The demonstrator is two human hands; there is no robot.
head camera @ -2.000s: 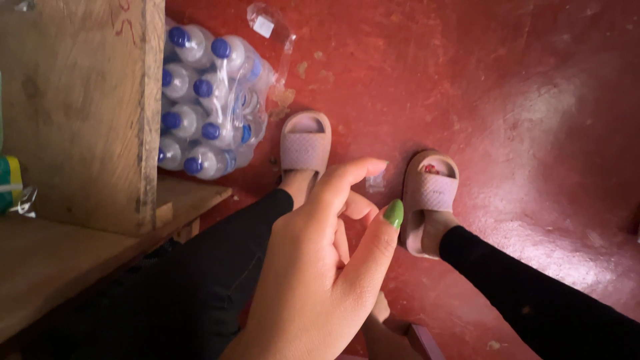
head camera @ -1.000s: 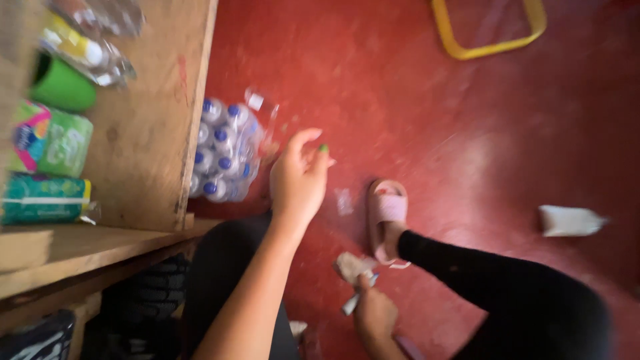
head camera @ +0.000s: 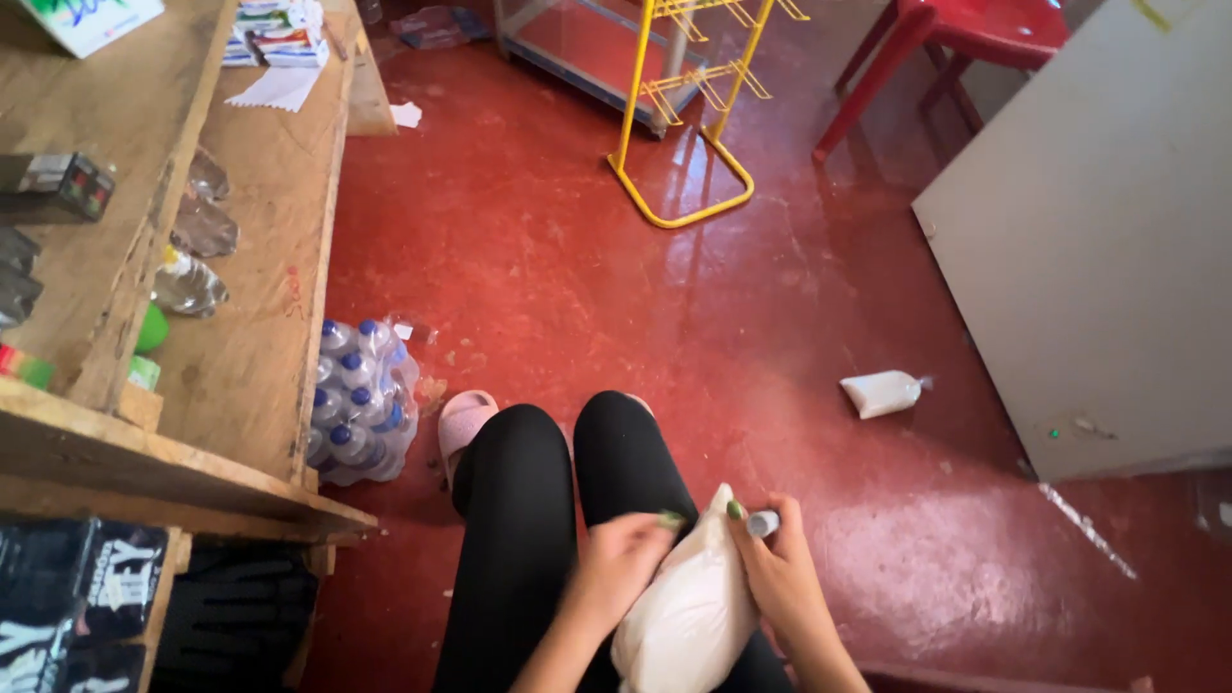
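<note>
A clear plastic bag of white contents (head camera: 688,616) rests on my lap, with its narrow top pointing up and forward. My right hand (head camera: 775,553) lies along the bag's right side, thumb near its top, and holds a small whitish cylindrical thing (head camera: 763,524) whose kind I cannot tell. At the bag's left edge is my left hand (head camera: 630,558), its fingers bent and blurred; whether it grips the plastic is unclear. Another filled plastic bag (head camera: 884,394) lies on the red floor to the right.
Wooden shelves (head camera: 260,385) with goods stand at the left, beside a pack of blue-capped plastic bottles (head camera: 361,399). Ahead are a yellow wire rack (head camera: 688,223) and a red plastic chair (head camera: 991,34). A large pale panel (head camera: 1088,250) stands at the right. A pink slide sandal (head camera: 466,423) is on one foot.
Both hands are now at a filled bag on my lap; one second ago my left hand was raised and the other reached down by my foot. My knees have come together. The view has shifted.
</note>
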